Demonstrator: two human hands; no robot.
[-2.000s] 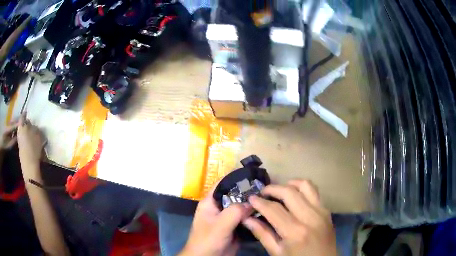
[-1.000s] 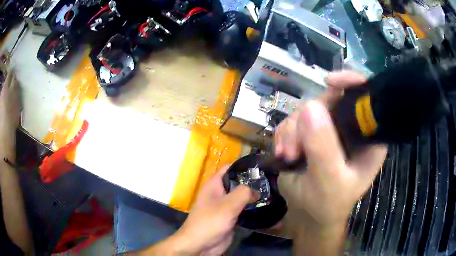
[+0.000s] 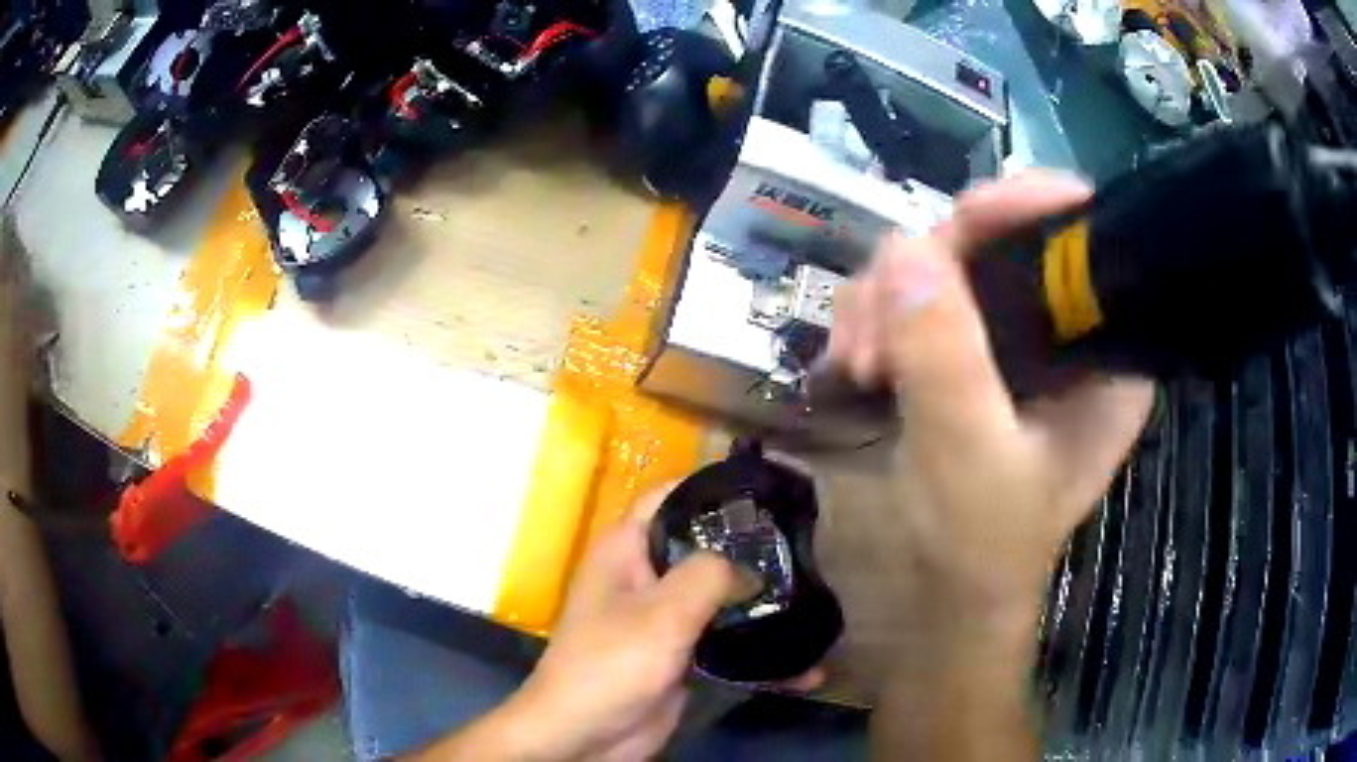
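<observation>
My left hand [image 3: 633, 618] holds a round black camera front housing [image 3: 796, 633] at the bench's near edge, open side up. My left thumb rests on the silver-and-dark circuit board [image 3: 744, 543] inside it. My right hand [image 3: 982, 372] is wrapped around the thick black electric screwdriver [image 3: 1161, 276] with its yellow label, tilted, right of the housing. The driver's tip is blurred and hard to make out, near the front of the screw feeder [image 3: 811, 209]. I cannot tell whether it holds a screw.
Several black housings [image 3: 320, 223] with red wires stand at the back left. A white paper sheet [image 3: 387, 462] and orange-yellow tape [image 3: 536, 514] lie left of the housing. A red strap [image 3: 179, 476] hangs at the left edge beside another person's arm [image 3: 33, 596]. Ribbed clear trays [image 3: 1191, 596] are stacked at right.
My right hand left the board and took hold of the screwdriver. In the last second its front end moved up from the housing toward the feeder. The view has turned; my left hand kept the housing.
</observation>
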